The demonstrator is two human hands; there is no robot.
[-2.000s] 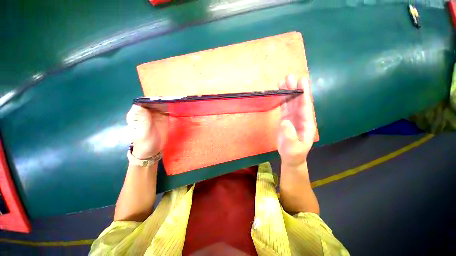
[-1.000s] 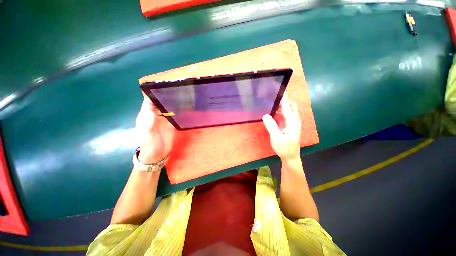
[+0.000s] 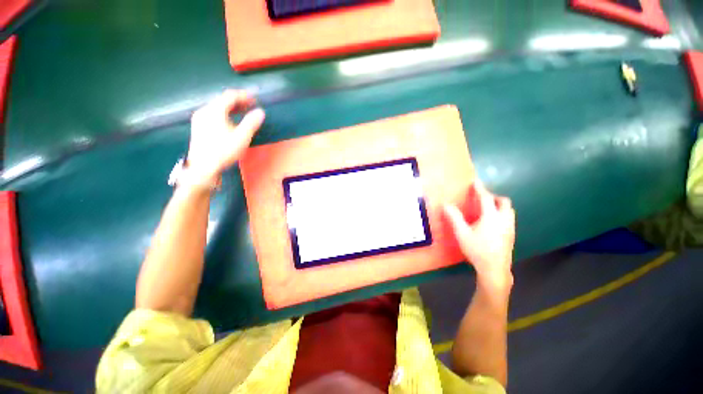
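The tablet [image 3: 358, 213] lies flat, screen up and lit white inside its black border, on the orange foam pad [image 3: 270, 277] in the centre. My left hand [image 3: 220, 132] is raised past the pad's far left corner, fingers curled and thumb apart, holding nothing. My right hand [image 3: 484, 231] is at the pad's right edge, thumb over the pad and fingers by its side. It does not touch the tablet; whether it grips the pad's edge is hard to tell.
Another foam pad [image 3: 331, 48] with a dark tablet [image 3: 324, 5] lies at the far side. More pads show at the left edge [image 3: 17, 308] and top right [image 3: 628, 14]. A small yellow-and-black item [image 3: 629, 78] lies on the green surface [image 3: 570, 115]. A person's yellow sleeve [image 3: 696, 173] shows at right.
The tablet was held tilted in both hands; now it lies flat on the pad with a white screen. Both hands have let go. My left hand moved up and away, my right hand to the pad's right edge.
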